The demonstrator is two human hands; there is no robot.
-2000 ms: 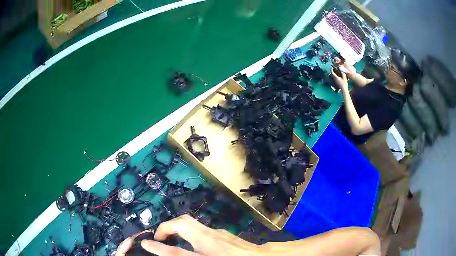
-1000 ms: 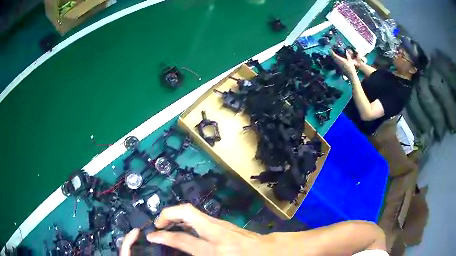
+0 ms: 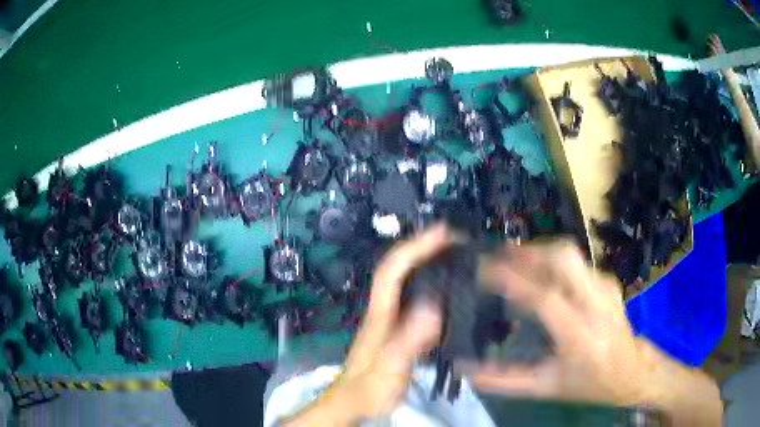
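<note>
A black squarish housing unit (image 3: 458,308) is held up in front of the bench, blurred, with thin rods sticking out below it. My left hand (image 3: 396,321) grips its left side, thumb and fingers around it. My right hand (image 3: 558,317) is at its right side, fingers spread and blurred, over another dark part; whether it grips anything cannot be told. Many black units with ringed centres and red leads lie on the teal mat (image 3: 225,229) beyond and left of the hands.
A cardboard tray (image 3: 579,171) heaped with black brackets (image 3: 658,158) stands at the right, above a blue bin (image 3: 683,292). A white rail (image 3: 200,104) borders the green belt (image 3: 208,50). Yellow-and-black tape (image 3: 100,385) runs along the near edge. Another person's arm (image 3: 737,96) shows far right.
The view has swung left, so the tray and bin now sit further right. My left hand has come into view holding the housing unit. My right hand is raised beside it.
</note>
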